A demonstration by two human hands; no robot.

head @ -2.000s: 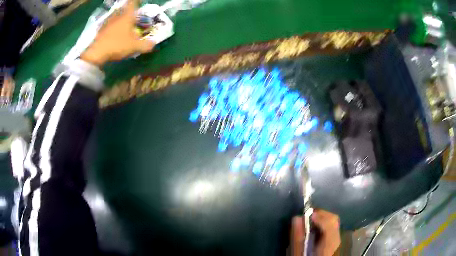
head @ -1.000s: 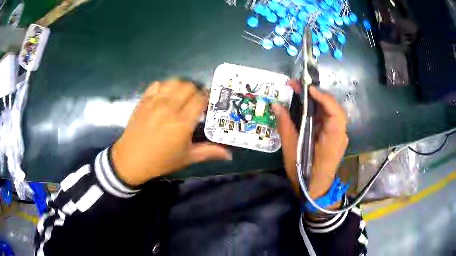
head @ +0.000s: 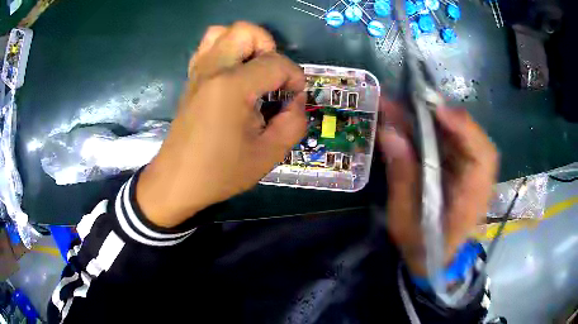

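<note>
A white translucent socket housing (head: 329,180) lies open side up in front of me, with a green circuit board (head: 345,134), a yellow transformer (head: 328,126) and metal contact strips inside. My left hand (head: 231,114) is over the housing's left part and hides it. Its thumb and fingertips are curled near the board; whether they pinch anything cannot be told. My right hand (head: 443,183) is right of the housing, blurred, holding the soldering iron (head: 428,133) with its pale feed tube pointing up and away. Its tip is blurred near the blue discs.
Blue discs (head: 375,28) with thin wire legs lie at the top centre. A bagged cord (head: 101,152) lies left of my left hand. Another unit (head: 15,57) is at the far left. Black equipment (head: 531,60) stands at the upper right. A blue wrist strap (head: 466,262) is on my right wrist.
My left hand has moved from beside the housing to over its left part, fingers curled. The housing has shifted slightly right and turned. My right hand has moved right with the iron.
</note>
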